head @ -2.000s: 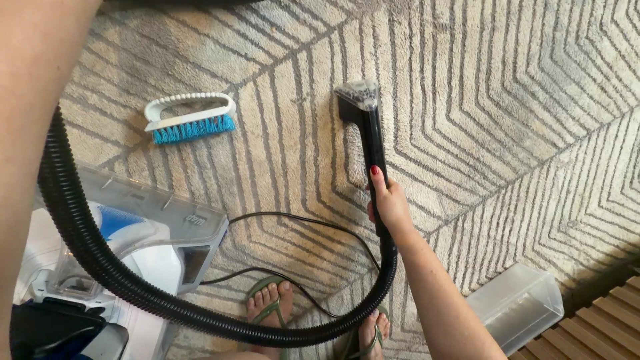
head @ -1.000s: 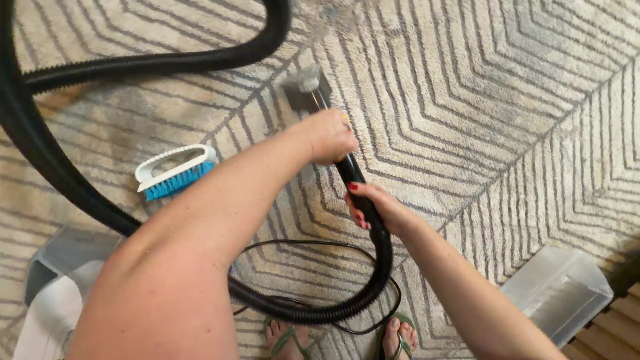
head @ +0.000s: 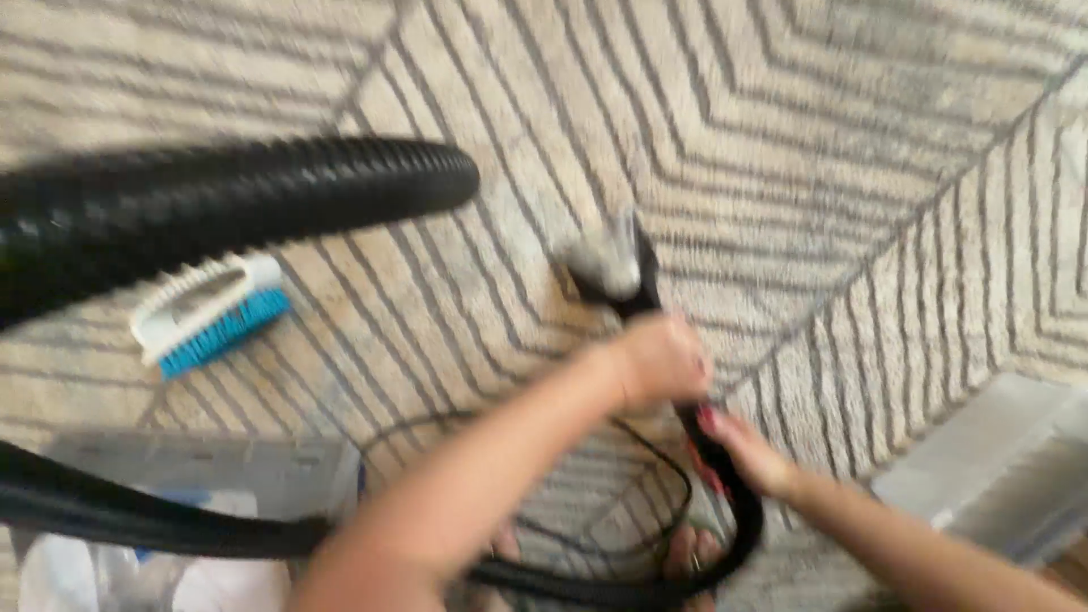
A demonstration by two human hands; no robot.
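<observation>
My left hand is closed around the black wand just below the clear nozzle head of a carpet cleaner's hand tool. Lower on the same black handle, my right hand grips it near where the ribbed hose joins. The nozzle is over the patterned rug, blurred; whether it touches the pile I cannot tell. A scrub brush with a white handle and blue bristles lies on the rug to the left.
A thick loop of black hose crosses the upper left. The machine with a grey, translucent part stands at lower left. A thin black cord curls near my feet. A clear plastic bin sits at lower right.
My left hand, not on the wand two seconds ago, took hold of it by one second ago and still grips it. The upper hose loop has shifted lower in view. My right hand keeps its hold.
</observation>
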